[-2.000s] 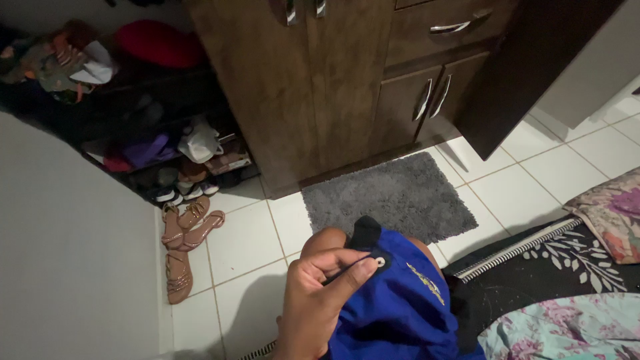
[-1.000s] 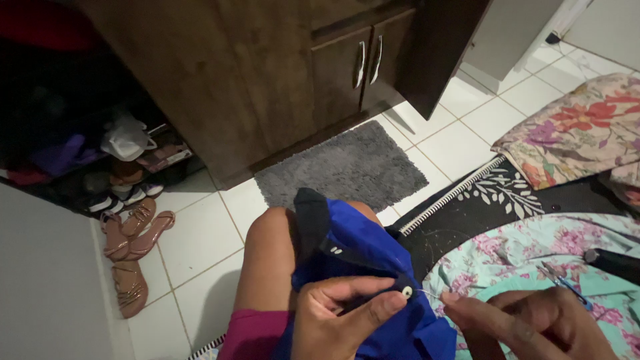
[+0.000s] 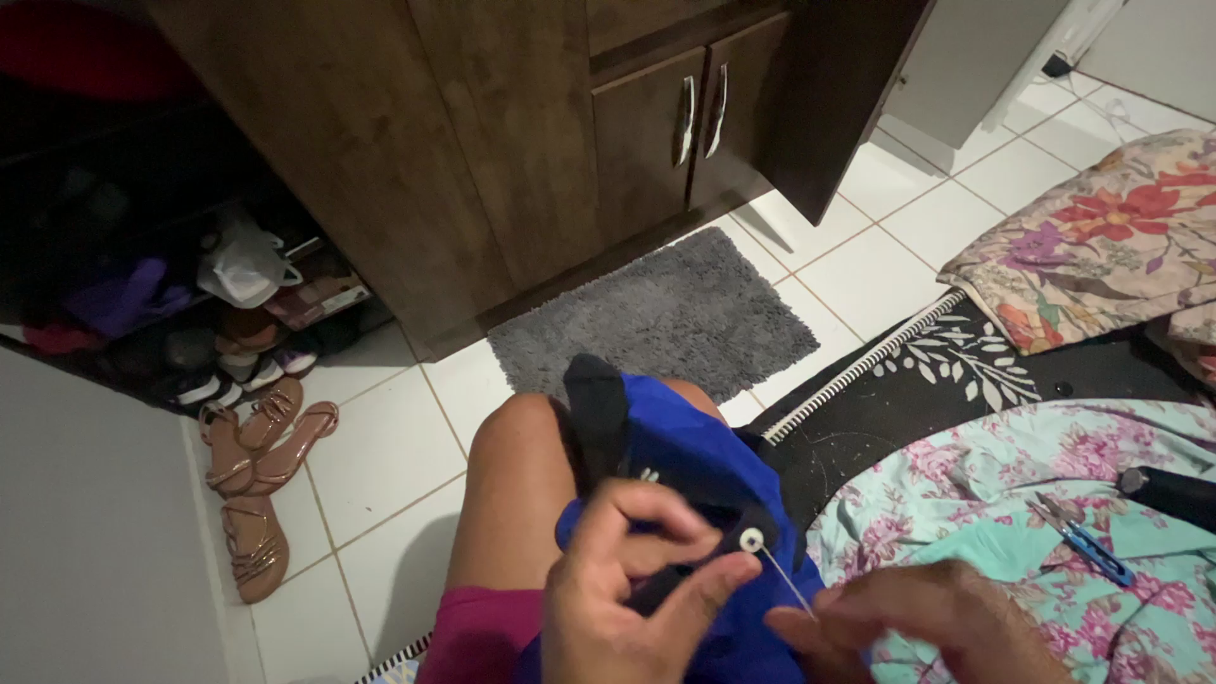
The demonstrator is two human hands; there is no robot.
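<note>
A blue garment (image 3: 703,427) with black trim lies over my lap. My left hand (image 3: 646,579) pinches its black edge beside a small white button (image 3: 751,540). From the button a pale thread (image 3: 787,581) runs taut down to the fingertips of my right hand (image 3: 912,617), where thumb and index finger close on it. Whether a needle is between those fingers cannot be told. Right of my right hand, blue-handled thread snips (image 3: 1088,541) rest on a mint floral cloth (image 3: 950,465), near a black cylindrical object (image 3: 1173,496).
A dark wooden cabinet (image 3: 513,142) stands ahead, a grey shaggy mat (image 3: 655,313) before it. Sandals (image 3: 255,551) lie on the white tile floor at left, beside a shoe rack (image 3: 313,247). A beige floral cloth (image 3: 1121,218) lies on the black patterned bedding at right.
My right hand, out of view two seconds ago, came in at the button by the middle frame. It is now farther down and right of the button, with the thread stretched between.
</note>
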